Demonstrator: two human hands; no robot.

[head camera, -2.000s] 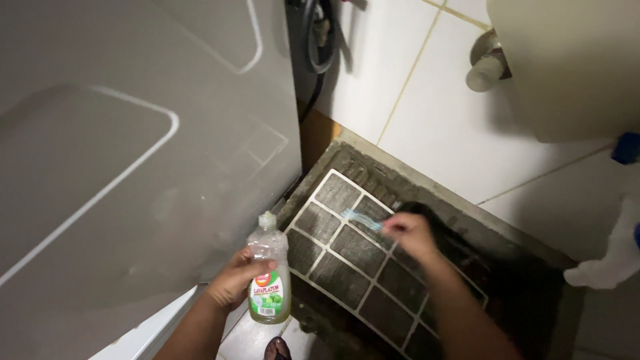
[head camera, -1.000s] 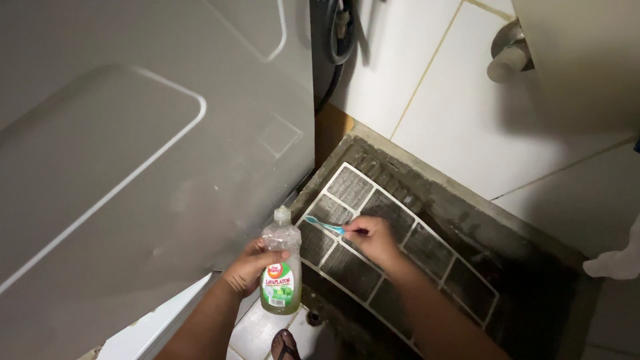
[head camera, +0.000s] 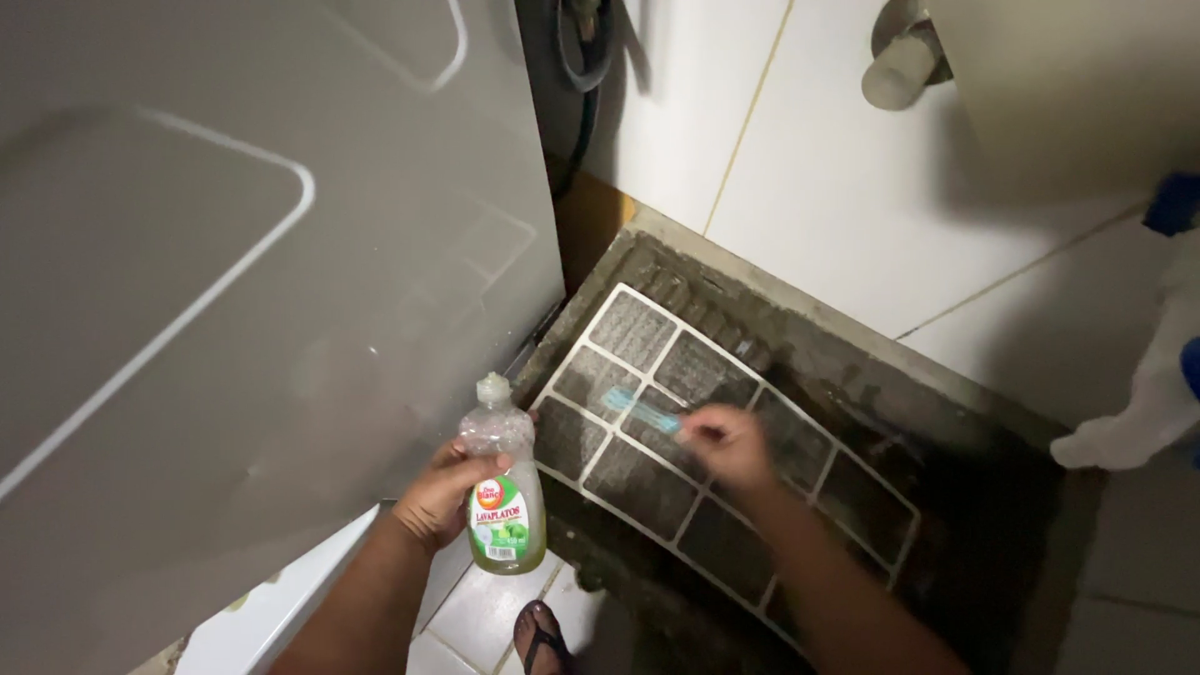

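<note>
My left hand [head camera: 450,492] grips a clear plastic bottle of dish soap [head camera: 506,506], upright, with its cap on top and greenish liquid inside. My right hand [head camera: 731,450] pinches the handle of a light blue toothbrush [head camera: 642,410], blurred, its head over the upper left part of a mesh air filter [head camera: 647,478]. The filter has a white plastic grid frame and dark mesh panels. It lies on a ribbed concrete washboard sink [head camera: 675,291]. My right forearm hides part of the filter's lower right.
A large grey appliance panel [head camera: 234,309] fills the left side. Behind it hang dark hoses [head camera: 586,75]. White wall tiles [head camera: 797,178] bear a pipe fitting [head camera: 900,70] at the top. A white bottle with blue parts [head camera: 1144,394] is at the right. Below, a sandalled foot [head camera: 539,637] stands on floor tiles.
Between the earlier frames and now, the toothbrush has shifted over the filter's upper left panels with my right hand. My left hand has kept hold of the bottle.
</note>
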